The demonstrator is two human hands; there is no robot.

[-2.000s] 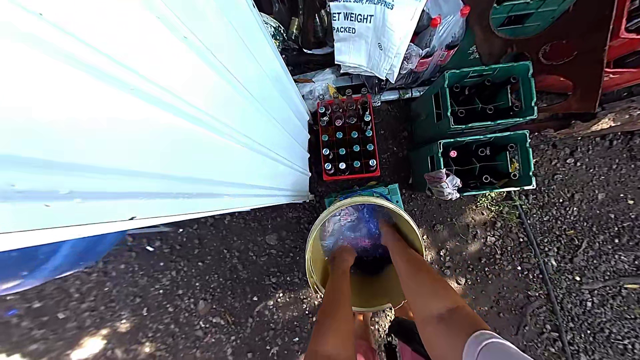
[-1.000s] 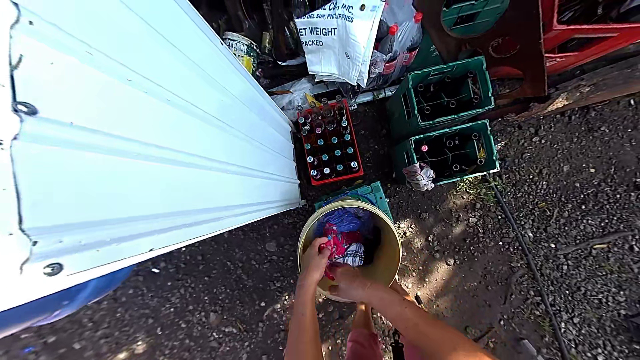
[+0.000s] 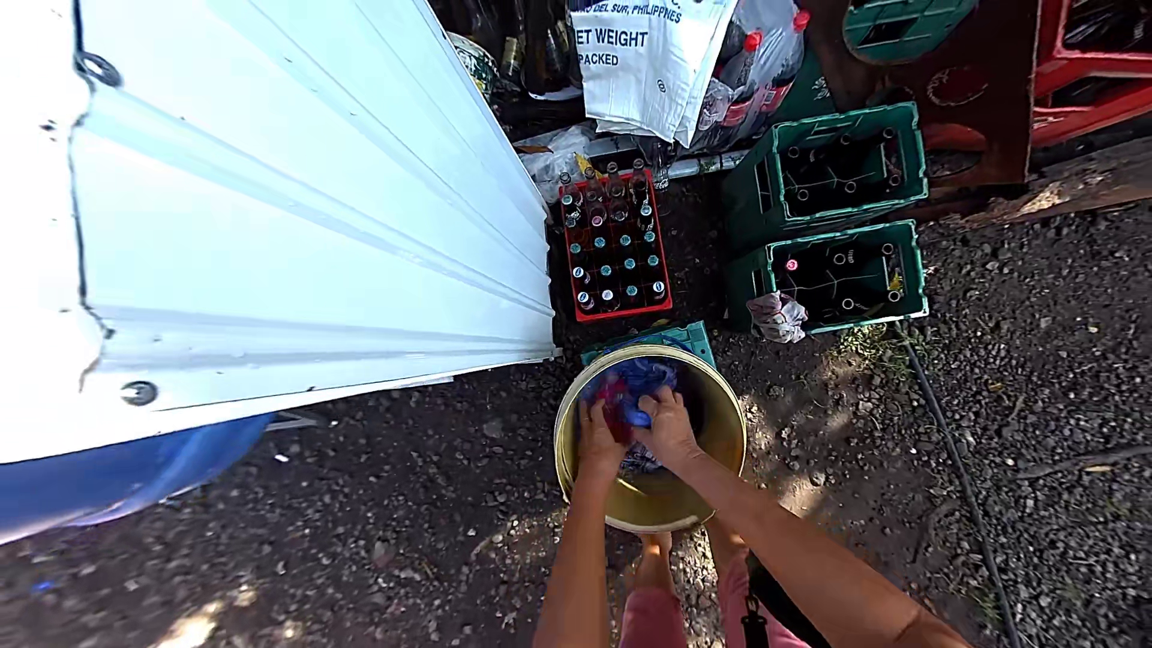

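Both hands reach into a round yellowish bucket [image 3: 666, 515] that stands in front of the legs. My left hand [image 3: 599, 439] is at the bucket's left side, against a red cloth [image 3: 616, 407]; its fingertips are partly hidden. My right hand [image 3: 668, 427] has its fingers curled on blue cloth [image 3: 641, 376], with a bright blue bit of it bulging by the fingers. Dark and patterned fabric lies lower in the bucket, under the hands. Behind the bucket's far rim a green plastic crate [image 3: 693, 337] partly shows.
A red crate [image 3: 621, 313] of capped glass bottles stands beyond the bucket. Two green crates [image 3: 913, 162] with bottles are to the right, a crumpled cloth [image 3: 778, 317] on one. White corrugated metal sheeting [image 3: 315, 207] fills the left. A black hose [image 3: 954, 459] crosses the gravel.
Two seconds ago the hands were deep in the bucket; now they are higher, at the cloths. The right hand has moved from the near part of the bucket onto the blue cloth since one second ago.
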